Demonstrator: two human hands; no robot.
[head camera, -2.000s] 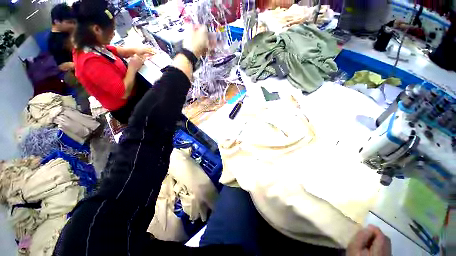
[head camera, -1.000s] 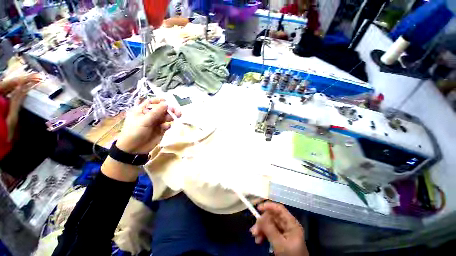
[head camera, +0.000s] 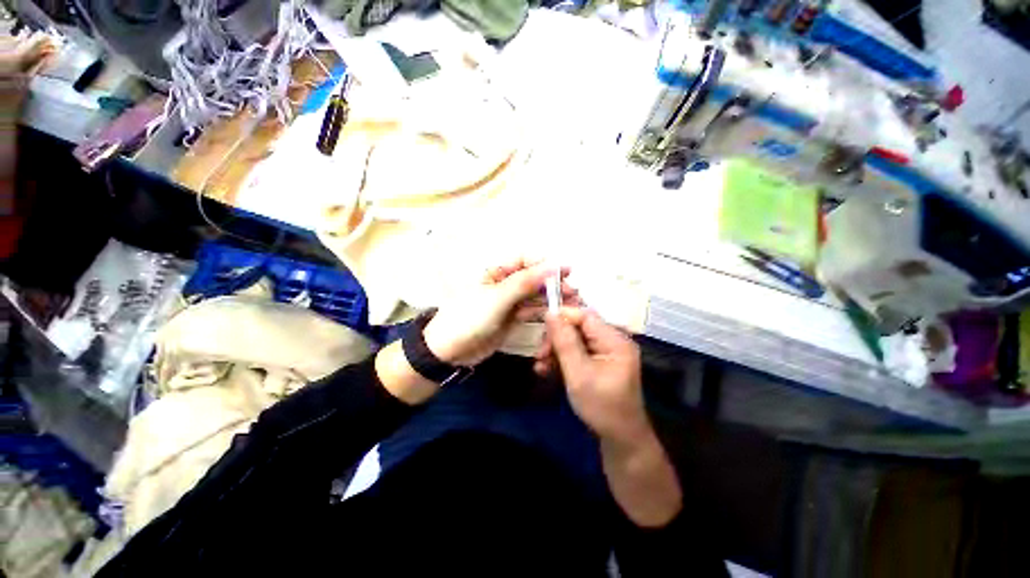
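Note:
My left hand (head camera: 497, 305) and my right hand (head camera: 590, 359) are close together above the table's front edge. Both pinch a short stretch of narrow white tape (head camera: 553, 291) between their fingertips; the rest of the tape is hidden by the hands. The cream knit garment (head camera: 424, 186) lies spread on the white table, its lower part behind my hands. The left hand wears a black wristband. The white and blue sewing machine (head camera: 779, 141) stands to the right, its presser foot (head camera: 666, 160) away from the cloth folds.
A screwdriver (head camera: 332, 122) lies left of the garment. Pale strings (head camera: 232, 62) heap at back left. A green pad (head camera: 770, 209) and snips (head camera: 784, 271) lie below the machine head. Blue crates (head camera: 282, 280) with cream garments (head camera: 243, 350) stand at lower left. A purple basket (head camera: 974, 344) is far right.
My hands have come together from wide apart, with the tape between them. The left hand moved right and down from the back. The view has tilted further down.

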